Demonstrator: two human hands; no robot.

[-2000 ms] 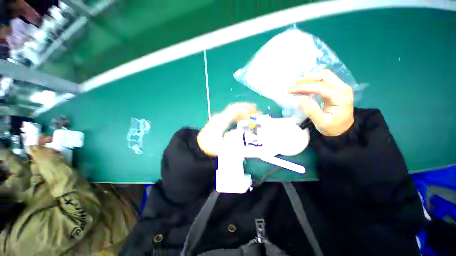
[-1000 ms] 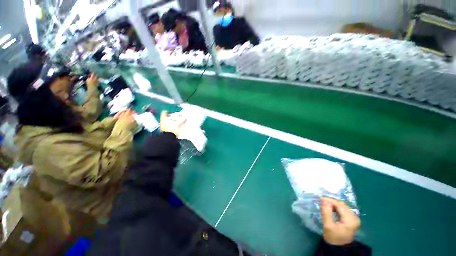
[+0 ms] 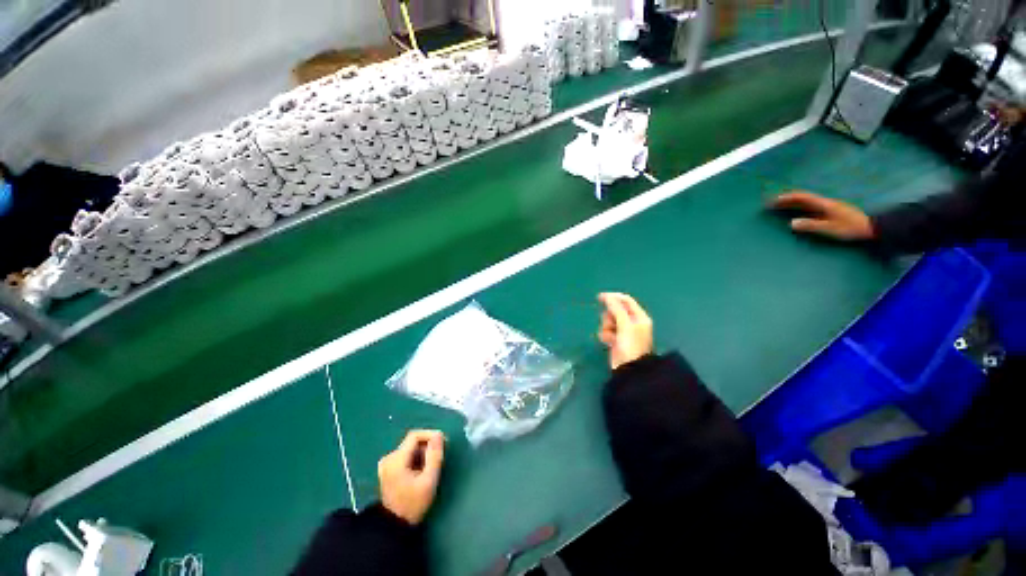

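The clear plastic parts bag (image 3: 459, 358), full of whitish parts, lies on the green bench between my hands. My left hand (image 3: 411, 477) is below and left of it, with thumb and fingers curled together and nothing seen in them. My right hand (image 3: 626, 329) is to the right of the bag, apart from it, with fingers curled; whether it holds something small cannot be told. A white camera unit (image 3: 118, 549) stands at the lower left, cut by the frame edge.
Pale loops (image 3: 182, 565) lie beside that unit. Beyond the raised edge (image 3: 495, 270), a white unit with antennas (image 3: 613, 144) sits on the green surface. Rows of white units (image 3: 338, 135) stand behind. Another person's hand (image 3: 827, 216) rests at right, above blue bins (image 3: 900, 338).
The view has swung right. My left hand has come back from the white unit at the left and let it go. My right hand has left the bag and moved to its right.
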